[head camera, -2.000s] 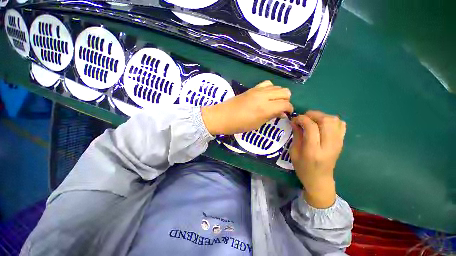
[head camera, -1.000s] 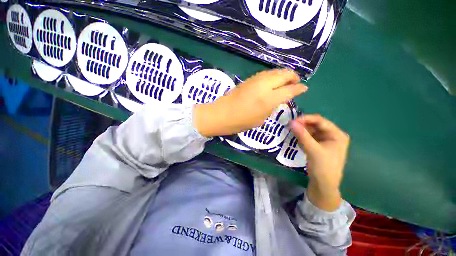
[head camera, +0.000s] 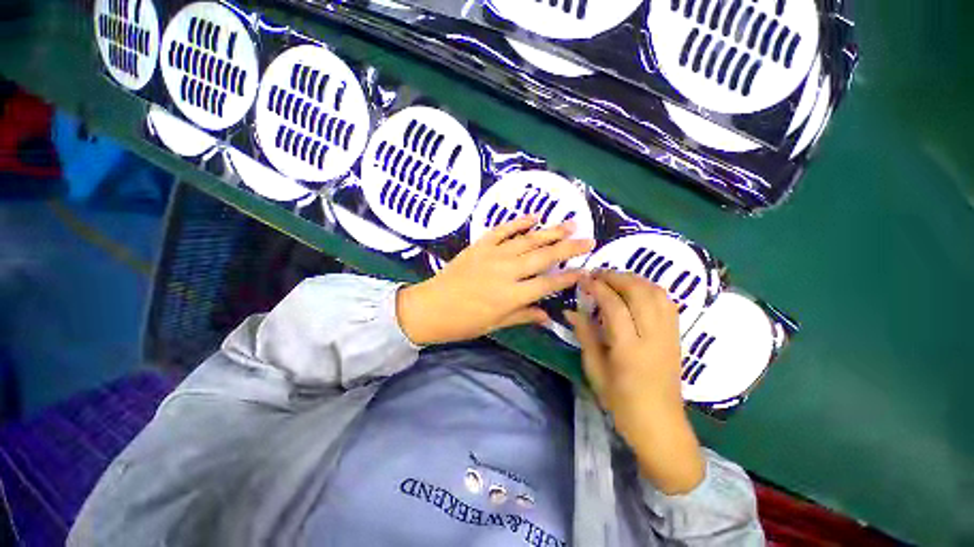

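Observation:
A long black shiny label strip with white round labels bearing short dark bars lies along the near side of the green bench. My left hand lies over the strip with fingers spread, partly covering one label. My right hand is bent, its fingertips close together at the left edge of another label, beside my left fingertips. Anything between the right fingertips is too small to tell. The label at the strip's right end looks partly plain white.
A thicker glossy stack of label strips lies farther back on the green bench. Below the bench edge are a dark slatted crate, a purple crate and red slatted plastic at the lower right.
The view has shifted, so the strips sit farther right. My left hand has spread flatter. My right fingertips have moved from the right side of a label to its left edge, near my left fingers.

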